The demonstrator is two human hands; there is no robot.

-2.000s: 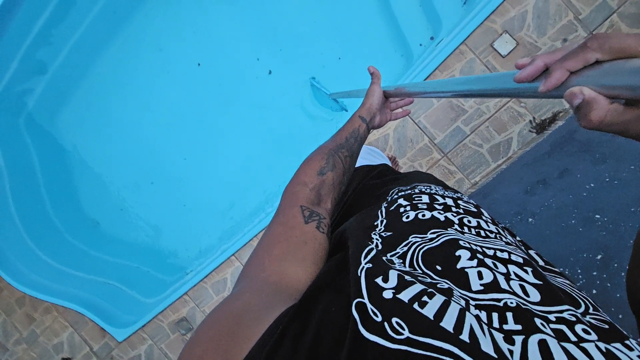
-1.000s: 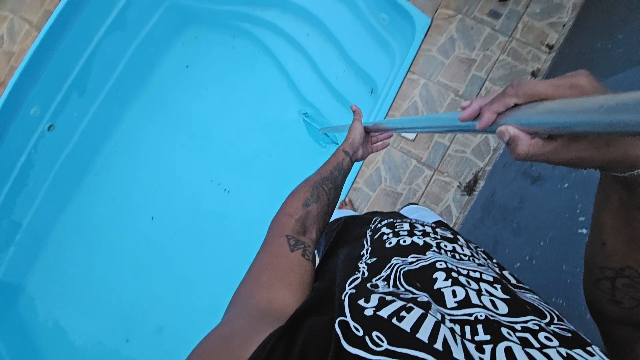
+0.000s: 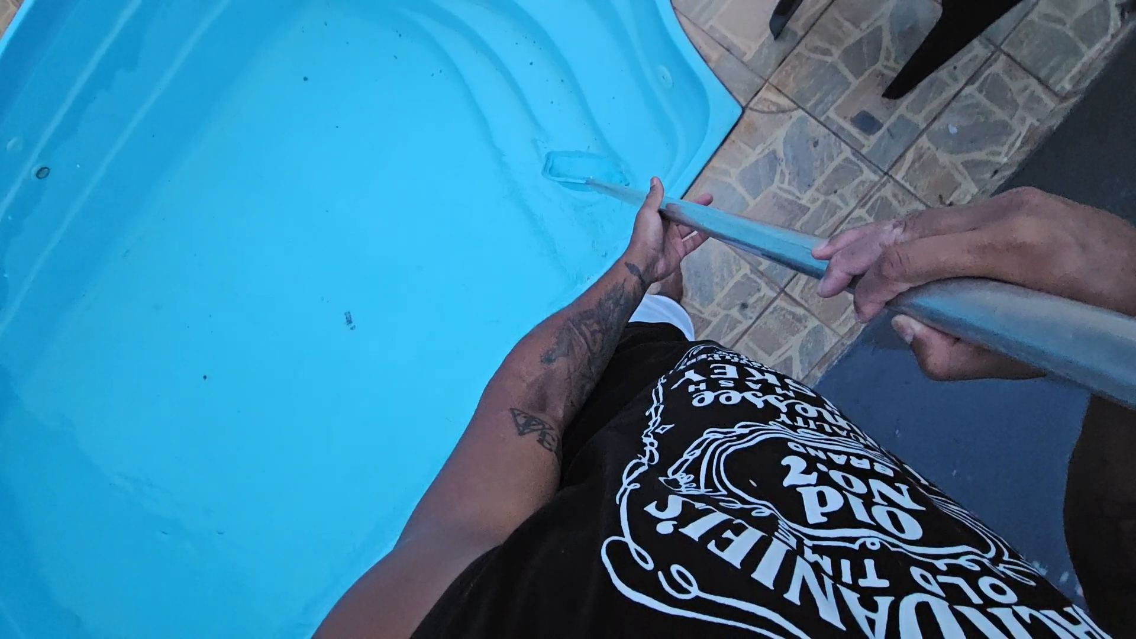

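A long metallic pole (image 3: 754, 238) runs from the right edge down toward the pool, with a pale blue rectangular skimmer or brush head (image 3: 586, 169) at its far end, over the pool's steps. My right hand (image 3: 958, 266) grips the pole at the right, fingers above and thumb below. My left hand (image 3: 666, 235) is farther down the pole, palm against it, with thumb up and fingers spread rather than wrapped round. Whether the head is in the water or just above it I cannot tell. Small dark specks (image 3: 349, 319) show in the pool.
A light blue pool (image 3: 266, 266) with curved steps fills the left. Irregular stone paving (image 3: 799, 151) borders it. Dark legs of furniture (image 3: 941, 44) stand on the paving at the top right. Dark blue-grey floor (image 3: 958, 444) lies below my right arm.
The view has swung over the pool, and furniture legs have come into sight. The pole now slants down to the right instead of lying nearly level. Both hands have stayed at the pole.
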